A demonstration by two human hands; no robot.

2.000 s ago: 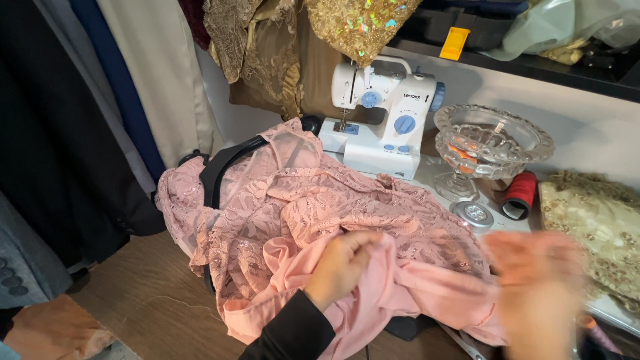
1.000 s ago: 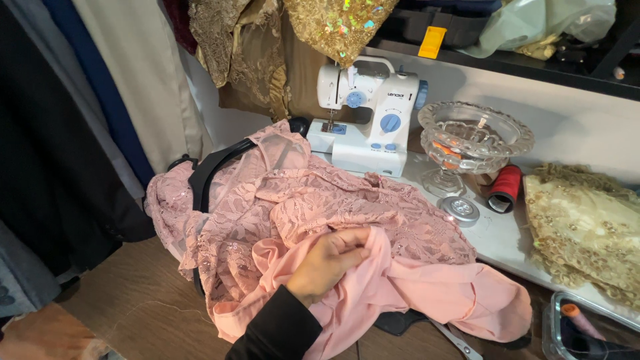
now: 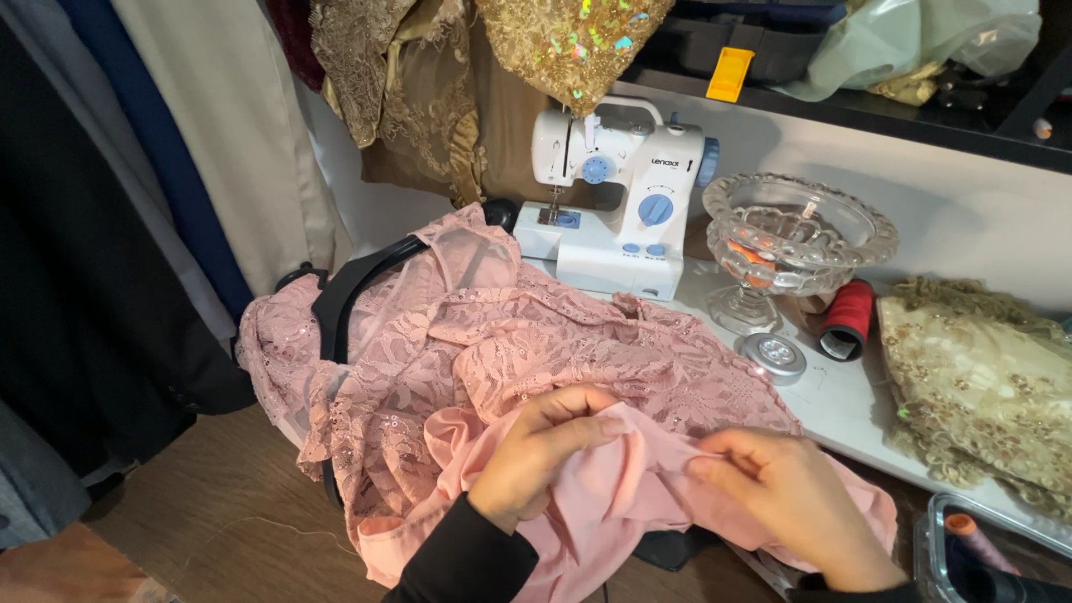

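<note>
A pink lace garment with sequins [image 3: 536,352] lies over the table edge, a black plastic hanger [image 3: 335,322] at its left end. My left hand [image 3: 544,456] pinches the garment's smooth pink lining [image 3: 620,477] near the bottom middle. To its right, my right hand [image 3: 770,494] holds another part of the same lining between thumb and fingers, with a short stretch of cloth between the two hands. Behind the garment stands a white and blue sewing machine [image 3: 620,201]. Scissors [image 3: 758,569] lie partly hidden under the lining.
A glass pedestal bowl [image 3: 800,234], a round silver push light [image 3: 772,356] and a red thread spool [image 3: 847,318] stand right of the machine. Beaded gold fabric [image 3: 980,394] and a clear box with spools [image 3: 930,544] are at the right. Dark clothes [image 3: 84,234] hang at the left.
My right hand, blurred at the far right two seconds ago and out of view one second ago, is back and holds the lining. My left hand keeps its hold.
</note>
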